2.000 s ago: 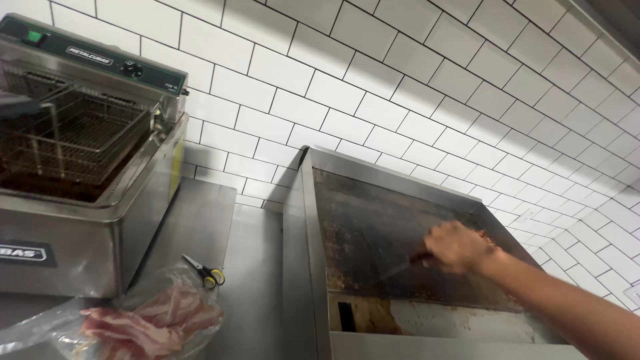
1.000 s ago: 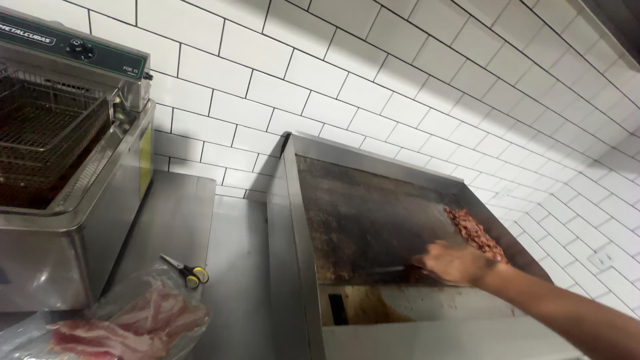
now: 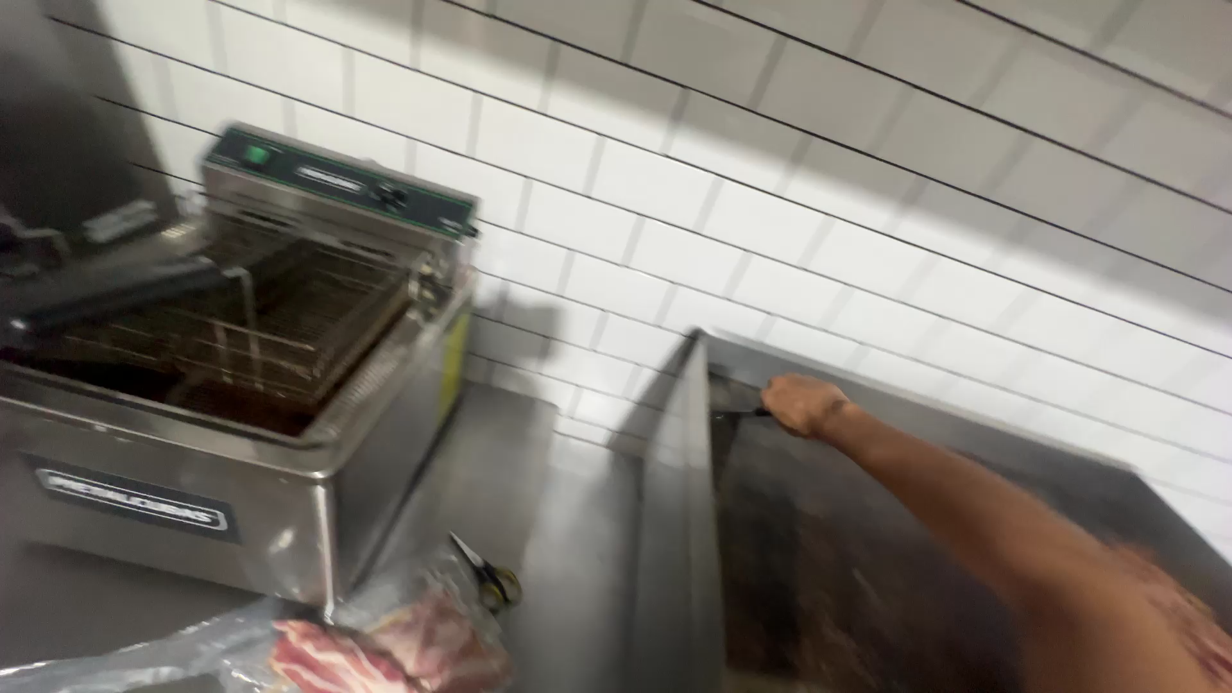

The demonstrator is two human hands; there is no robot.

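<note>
My right hand (image 3: 807, 404) is closed on the dark handle of a flat tool, probably a scraper or spatula (image 3: 736, 412). The tool's end lies at the back left corner of the flat-top griddle (image 3: 818, 539), by its raised steel side. The griddle plate is dark brown and stained. At the right edge, partly behind my forearm, chopped meat (image 3: 1184, 616) lies on the griddle. Raw bacon strips (image 3: 385, 654) rest on a clear plastic bag (image 3: 207, 645) at the bottom left. My left hand is not in view. The picture is blurred.
A Metalcubas deep fryer (image 3: 173, 423) with a wire basket (image 3: 279, 318) stands on the left. Black and yellow scissors (image 3: 491, 577), blades open, lie on the steel counter (image 3: 568, 539) between fryer and griddle. A white tiled wall (image 3: 654, 221) rises behind.
My right hand has moved from the griddle's front part to its back left corner, still holding the tool. The view has swung left, showing more of the fryer.
</note>
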